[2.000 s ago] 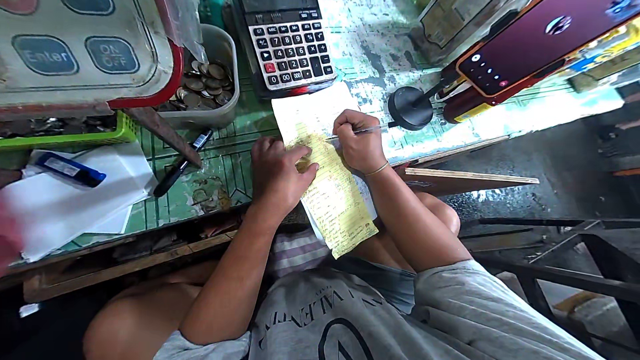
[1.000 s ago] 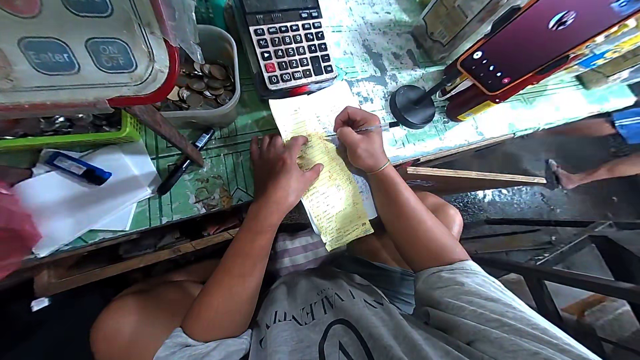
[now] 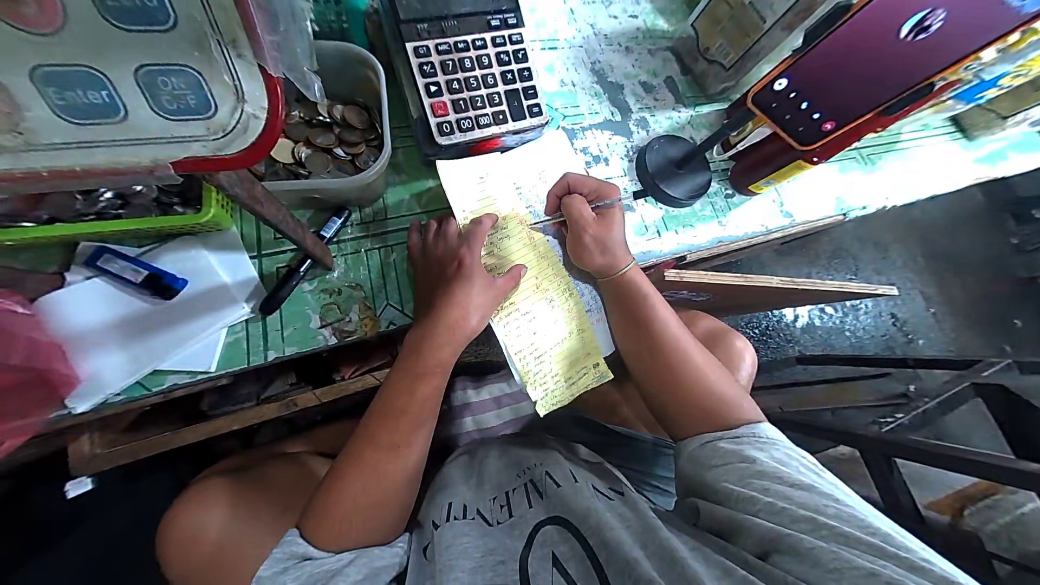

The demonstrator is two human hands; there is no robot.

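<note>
A long yellow lined sheet point(image 3: 552, 325) bearing handwriting lies over white paper point(image 3: 561, 158) and hangs past the table's front edge. My left hand point(image 3: 457, 272) rests on its left side with fingers spread, holding nothing. A slim pen point(image 3: 556, 219) is gripped in my right hand point(image 3: 589, 223), its tip at the right edge of the yellow sheet. Just above the papers sits a calculator point(image 3: 479, 81).
Left are a tub of coins point(image 3: 374, 175), a green basket point(image 3: 215, 213), a black marker point(image 3: 284, 284), a blue-capped item point(image 3: 136, 272) on white sheets point(image 3: 130, 341) and a large scale-like keypad point(image 3: 146, 49). Right stands a phone point(image 3: 861, 73) on a round black base point(image 3: 673, 171).
My left hand's fingers have shifted slightly on the yellow sheet. The leg and foot of another person, seen at the right one second ago, are out of view.
</note>
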